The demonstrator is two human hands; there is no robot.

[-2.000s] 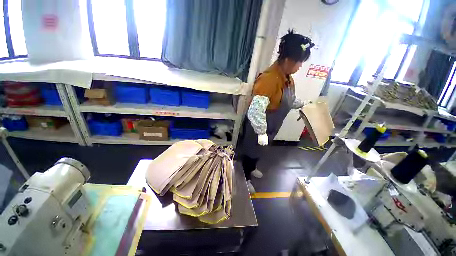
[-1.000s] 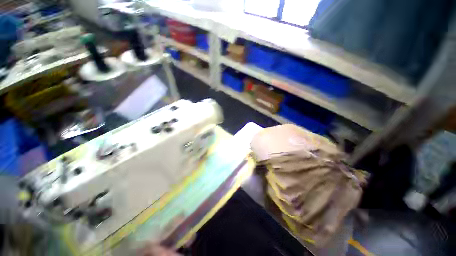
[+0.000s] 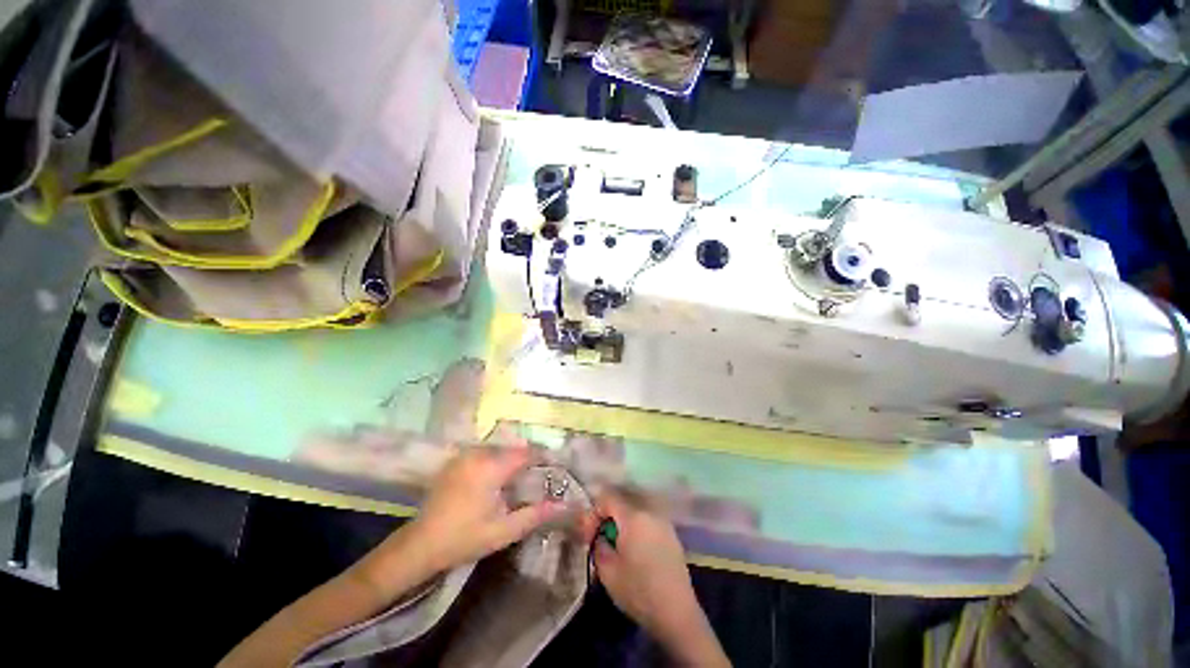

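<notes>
A beige-grey bag panel (image 3: 522, 600) hangs over the front edge of the pale-green machine table, its curved top edge lying on the tabletop. My left hand (image 3: 476, 509) grips this edge from the left. A tiny shiny metal fitting (image 3: 557, 487) shows at the panel's top edge, beside the left fingertips. My right hand (image 3: 642, 561) is closed at the panel's right side around a small tool with a green part (image 3: 608, 531), perhaps thread snips. Most of the tool is hidden in the fist. Both hands are bare.
A tall pile of yellow-bound bags (image 3: 248, 281) stands on the table at the left. The white sewing machine head (image 3: 783, 313) lies behind my hands, reaching right. Fine dark thread (image 3: 411, 386) lies on the tabletop. More beige panels (image 3: 1109, 561) are at the lower right.
The view has swung from the room and another person down to the machine table. Both hands are now in view, working on a bag panel; earlier only a blurred hand showed.
</notes>
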